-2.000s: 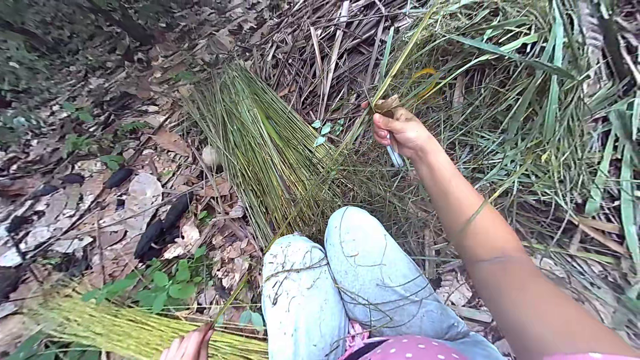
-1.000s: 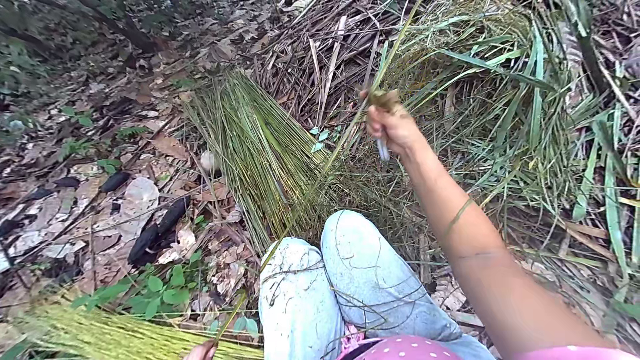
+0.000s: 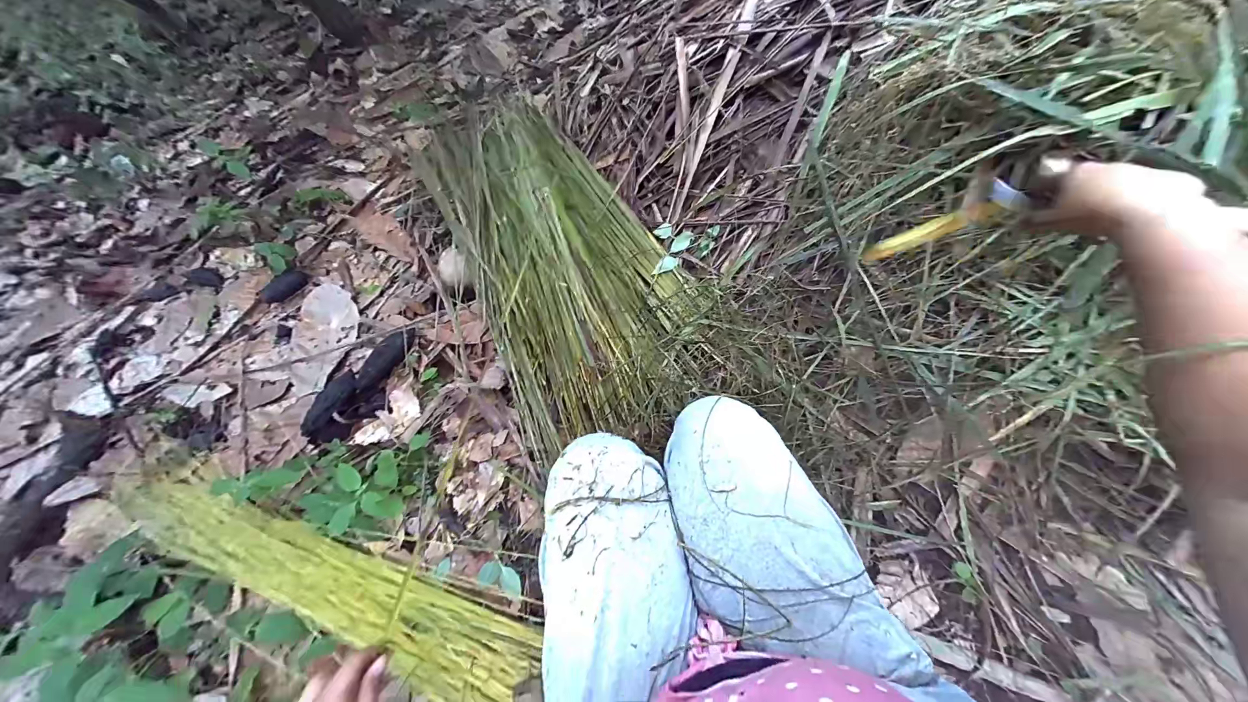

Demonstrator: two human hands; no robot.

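At the bottom left, my left hand (image 3: 343, 677) pinches a thin green stalk (image 3: 405, 585) over a bundle of yellow-green stalks (image 3: 322, 575). My right hand (image 3: 1102, 195), blurred at the upper right, is closed on a small tool whose pale part (image 3: 1006, 195) shows; its kind cannot be told. A yellow leaf strip (image 3: 916, 237) extends left from that hand. A larger bundle of thin green stalks (image 3: 565, 263) lies on the ground in front of my knees.
Cut green blades (image 3: 1033, 361) are heaped at the right. Brown dry stems (image 3: 712, 88) lie beyond. Leaf litter (image 3: 331, 322), dark charred-looking pieces (image 3: 356, 385) and small green plants (image 3: 361, 487) are at the left. My knees (image 3: 721, 458) are in the lower middle.
My right hand has moved to the right, away from the stalk it was near, over the heap of green blades. My left hand remains low at the left with a stalk.
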